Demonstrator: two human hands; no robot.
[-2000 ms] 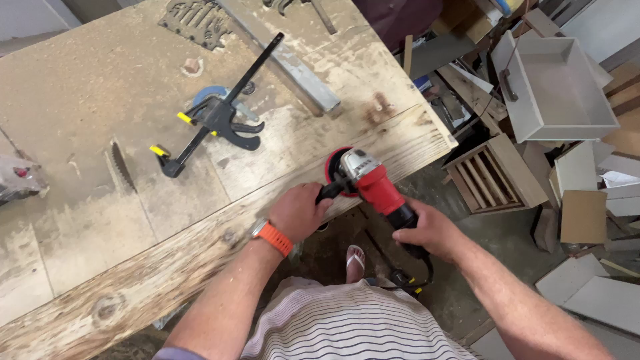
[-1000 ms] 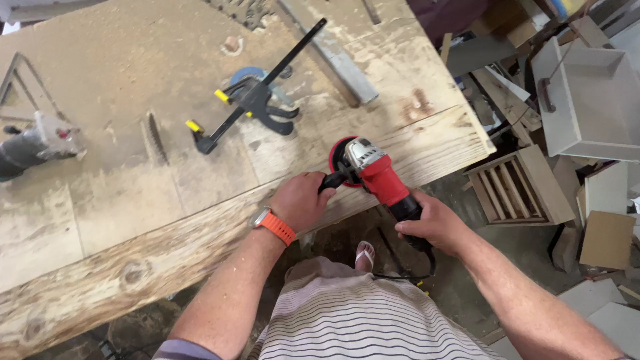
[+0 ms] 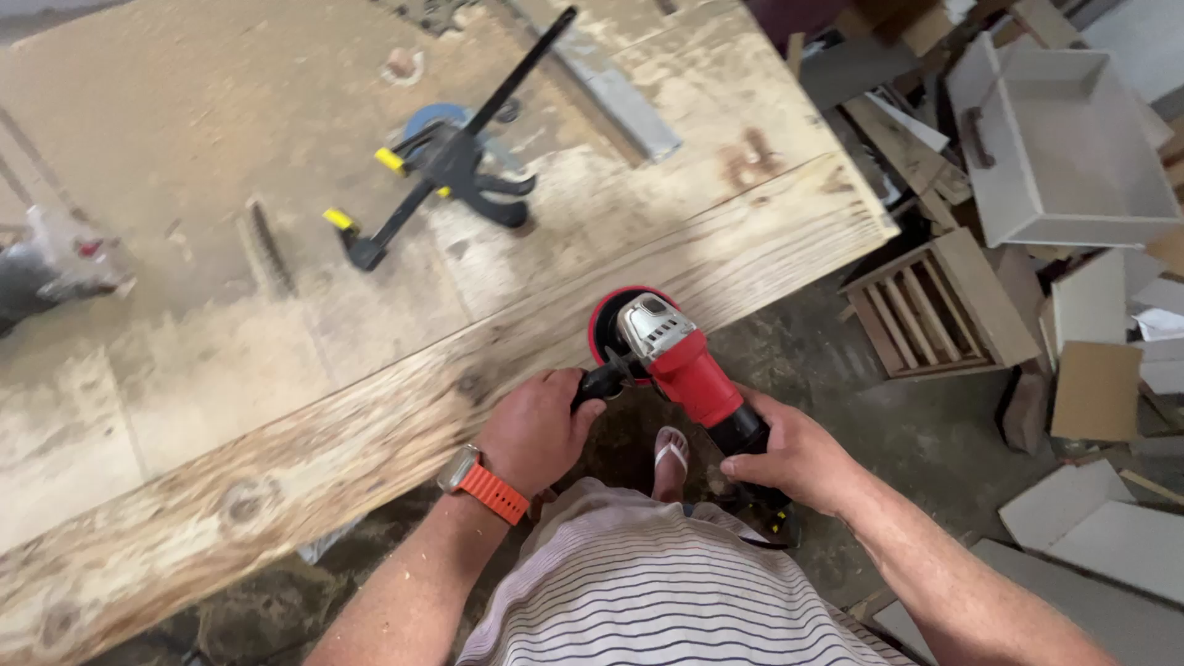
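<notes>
A red and black angle grinder with a silver head and a round, red-rimmed pad lies over the front edge of a wooden plank on the workbench. My left hand grips its black side handle. Around the black rear end of the body, my right hand is closed. Most of the pad is hidden beneath the head; whether it touches the wood I cannot tell. Behind the tool, a black bar clamp with yellow pads lies on the bench, partly over a blue disc.
A grey metal bar lies at the back. At the left is a blurred tool, cut off by the frame. Right of the bench, a drawer, a slatted wooden box and scattered boards cover much of the floor.
The grinder, held in both hands throughout, has moved slightly left along the plank's front edge since two seconds ago. The view has shifted.
</notes>
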